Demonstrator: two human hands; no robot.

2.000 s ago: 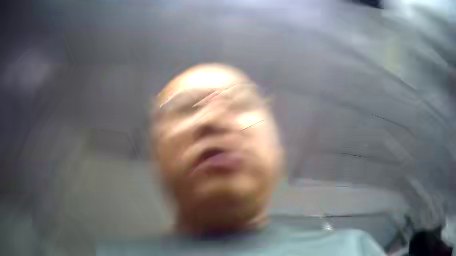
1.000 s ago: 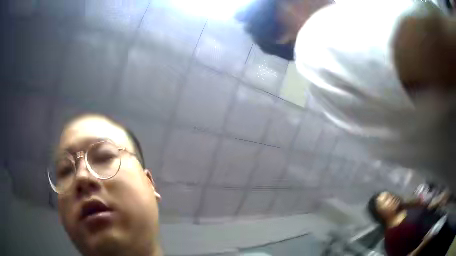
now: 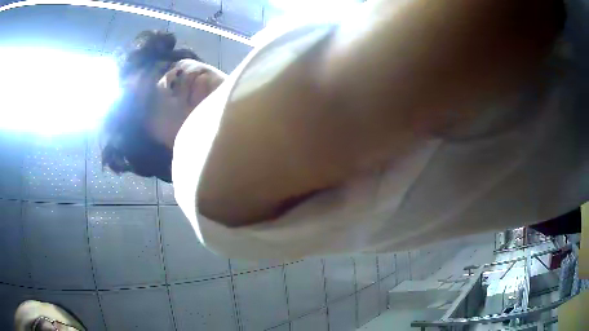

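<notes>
Neither of my hands can be made out, and no work item is in view. A person in a white top (image 3: pixel 290 236) fills the middle and right, seen from below and lying sideways in the picture. A bare arm (image 3: pixel 387 84) of this person reaches across close to the lens, blurred and dark toward the upper right. Its hand is not visible. The person's dark hair (image 3: pixel 139 129) shows at the upper left.
A tiled ceiling (image 3: pixel 123 245) spans the left and bottom. A bright light (image 3: pixel 51 90) glares at the left. Part of another person's head (image 3: pixel 45 317) shows at the lower left corner. Metal racks or rails (image 3: pixel 471 304) stand at the lower right.
The person in white has grown much larger and moved left across the picture. The head with glasses has dropped to the lower left corner. The glare has shifted left and the view is sharper.
</notes>
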